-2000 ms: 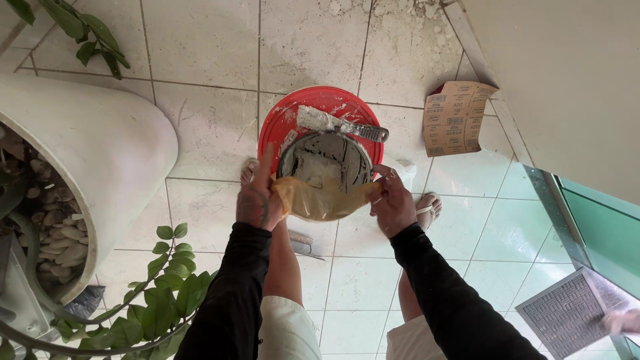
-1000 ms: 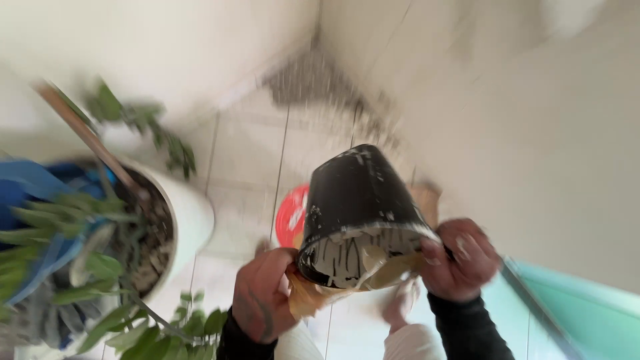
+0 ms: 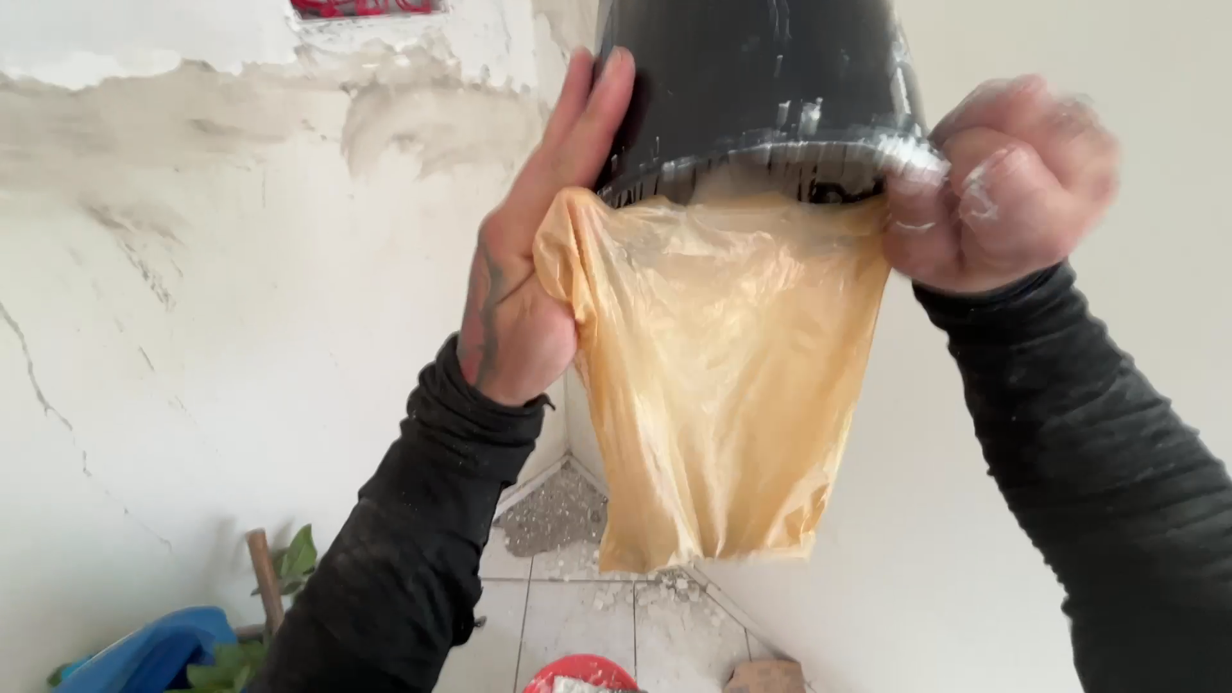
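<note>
A black plastic bucket (image 3: 760, 77), smeared with white paste, is held up and tipped with its mouth downward. Below its rim hangs a translucent yellow plastic bag (image 3: 731, 385), its top edge along the bucket's mouth. My left hand (image 3: 539, 241) presses the bucket's side with straight fingers, the bag's edge against the palm. My right hand (image 3: 1006, 183) is closed on the rim and the bag's right corner, white paste on its fingers. The inside of the bucket is mostly hidden by the bag.
On the tiled floor (image 3: 577, 616) sit a red lid (image 3: 582, 674) and brown sandpaper (image 3: 765, 677). Grey rubble (image 3: 553, 510) lies in the corner. A plant (image 3: 298, 558) and blue cloth or plastic (image 3: 154, 654) are at lower left, by a cracked, patched wall (image 3: 192, 318).
The bucket, standing upright on the red lid two seconds ago, has been lifted and turned over, with the bag now hanging under its mouth. The view has tilted up toward the walls.
</note>
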